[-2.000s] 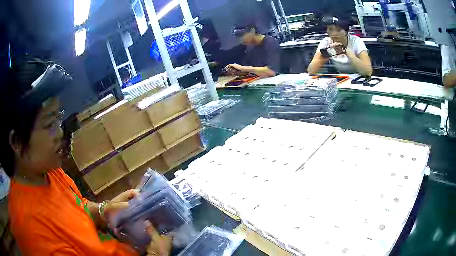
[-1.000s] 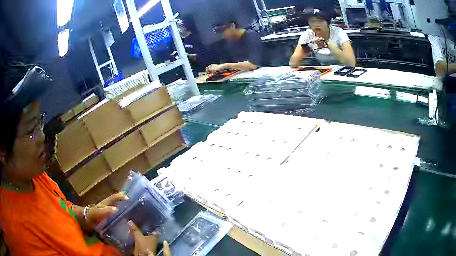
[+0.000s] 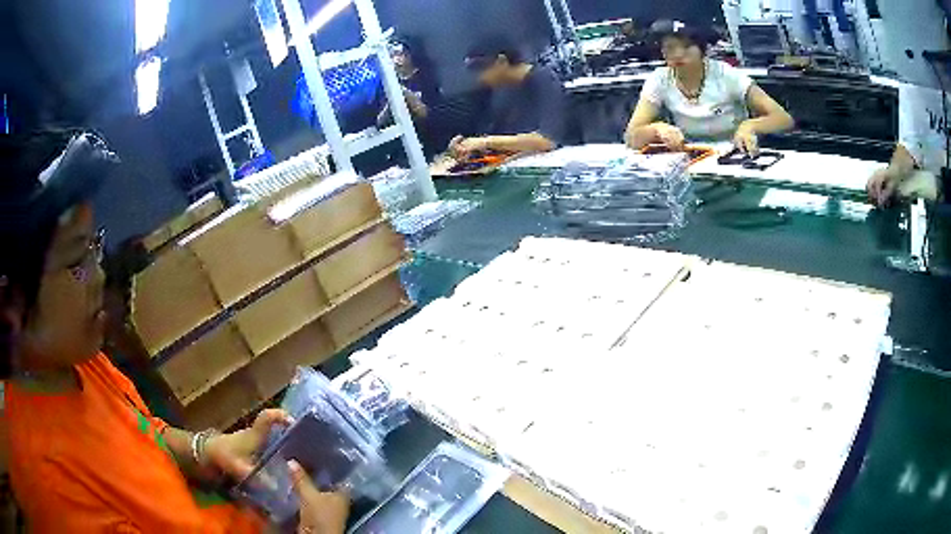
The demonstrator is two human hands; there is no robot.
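Neither of my hands is in view. A bagged flat dark part (image 3: 438, 492) in clear plastic lies on the dark mat at the bottom edge, in front of the white block. The large white tray block (image 3: 667, 365), in two sections with rows of small dots, lies across the centre on a brown cardboard sheet (image 3: 542, 503). At the left, a person in an orange shirt holds a small stack of bagged parts (image 3: 318, 438) in both hands. More crinkled clear plastic (image 3: 372, 396) lies beside the white block's left corner.
A divided cardboard carton (image 3: 271, 292) stands tilted behind the orange-shirted person. Stacked clear trays (image 3: 615, 196) sit beyond the white block on the green bench (image 3: 480, 224). Other people sit across; one person's hand (image 3: 886, 185) shows at the right.
The view has shifted slightly. A fingertip at the bottom edge by the bagged part is gone. The person in the white shirt has lowered both hands from the face to the dark frames.
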